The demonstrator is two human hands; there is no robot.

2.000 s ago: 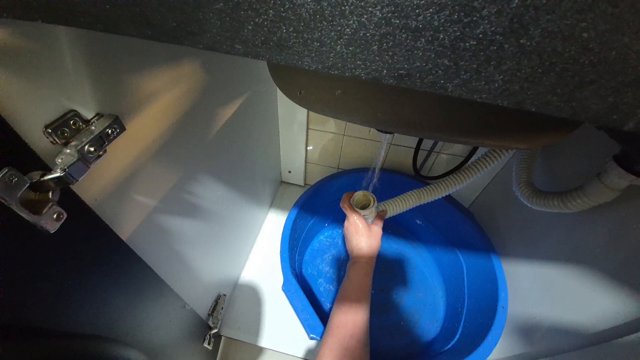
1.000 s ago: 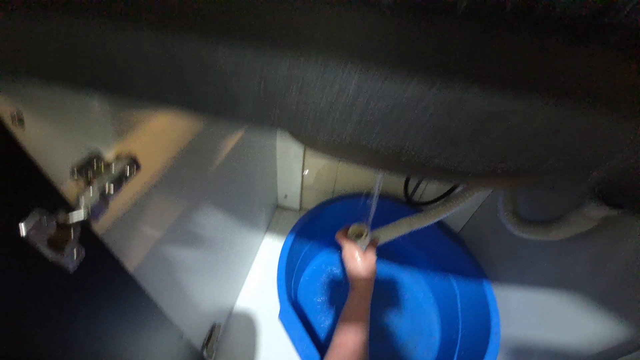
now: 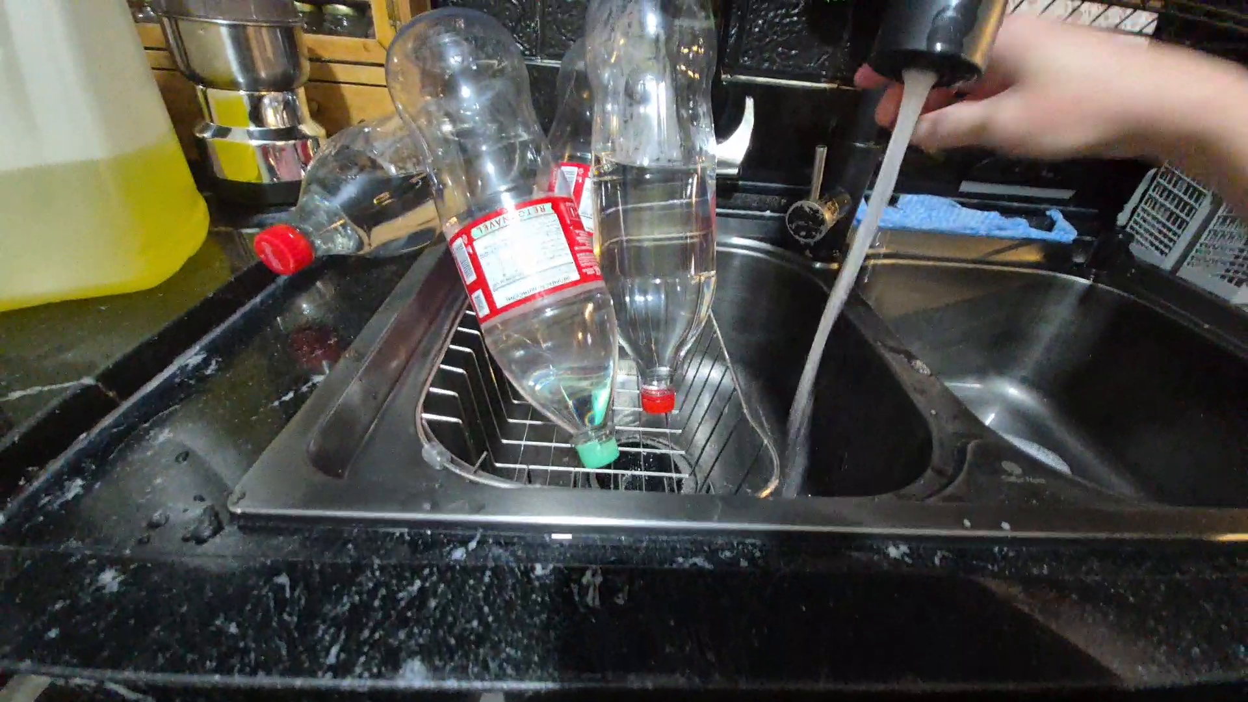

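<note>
My right hand, blurred, is at the black faucet spout, its fingers partly behind it; whether they grip it I cannot tell. Water streams from the spout into the left steel sink basin. A clear plastic bottle with a green cap leans cap-down in the wire basket. Beside it another clear bottle stands cap-down on its red cap. A third bottle lies tilted at the left, and part of one more shows behind them. My left hand is out of view.
A large jug of yellow liquid and a metal appliance stand at the left. The right basin adjoins the left one. A blue cloth lies behind the sinks, and a grey plastic rack is at the right.
The view has moved from under the sink to above it. Earlier, one hand held the end of a corrugated drain hose over a blue tub, with water falling beside it; hose and tub are now out of view.
</note>
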